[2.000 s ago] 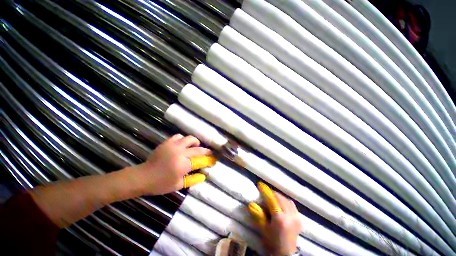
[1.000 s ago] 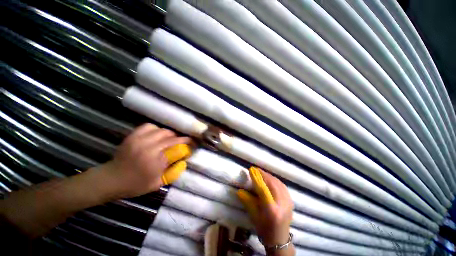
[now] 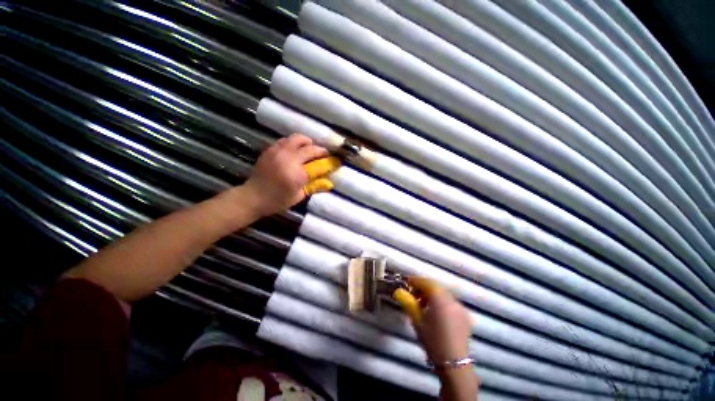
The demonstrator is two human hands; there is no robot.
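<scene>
White cloth [image 3: 502,204] covers parallel metal tubes and forms long ridges. My left hand [image 3: 286,174], with yellow-covered fingertips, lies at the cloth's edge; its fingers touch the cloth beside a small metal clip [image 3: 354,149] set on a ridge. Whether it pinches the cloth is hard to tell. My right hand [image 3: 439,317], also with yellow fingertips and a bracelet at the wrist, grips the handle end of a wider metal clip [image 3: 365,284] with a pale strip along its jaw. This clip is over the lower ridges; the hand is slightly blurred.
Bare shiny metal tubes [image 3: 149,117] with dark gaps run on the left, under my left forearm. The cloth edge runs diagonally down the middle. My dark red clothing shows at the bottom left. A dark area lies beyond the cloth at the top right.
My right hand has left the ridge near my left hand and moved down to the wider clip, which it now grips. My left hand stays beside the small clip. The view has shifted.
</scene>
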